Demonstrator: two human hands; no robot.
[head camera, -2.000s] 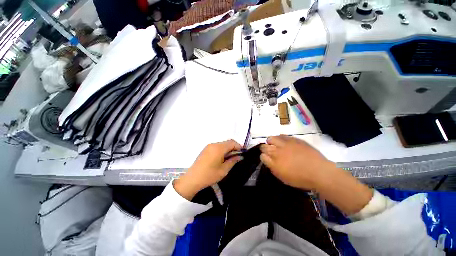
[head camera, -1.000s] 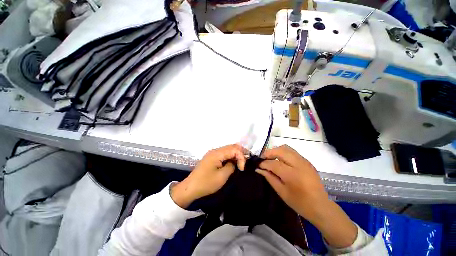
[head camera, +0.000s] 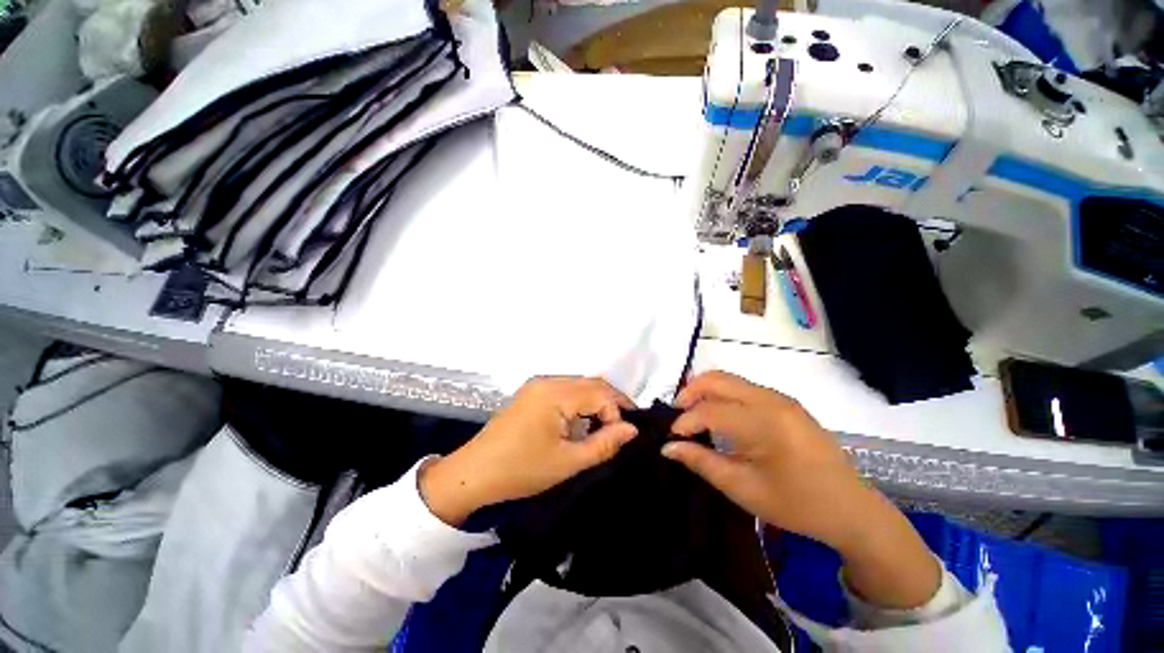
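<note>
My left hand and my right hand pinch the top edge of a black fabric piece between thumbs and fingers, just in front of the table's front edge. The black fabric hangs down over my lap. A white garment panel with thin black edging lies on the table, and its edging runs down to my fingertips. How it joins the black fabric is hidden by my fingers. The sewing machine stands behind to the right, its presser foot above the panel's right side.
A stack of black-edged panels lies at the left. A tan block, snips, a stack of cut black pieces and a smartphone lie at the right. Grey-white bundles hang below the table, left. Blue plastic is lower right.
Since two seconds ago, the view has shifted, and my hands have drawn the black fabric's top edge together in front of the table edge. In the last second my fingers have moved slightly apart.
</note>
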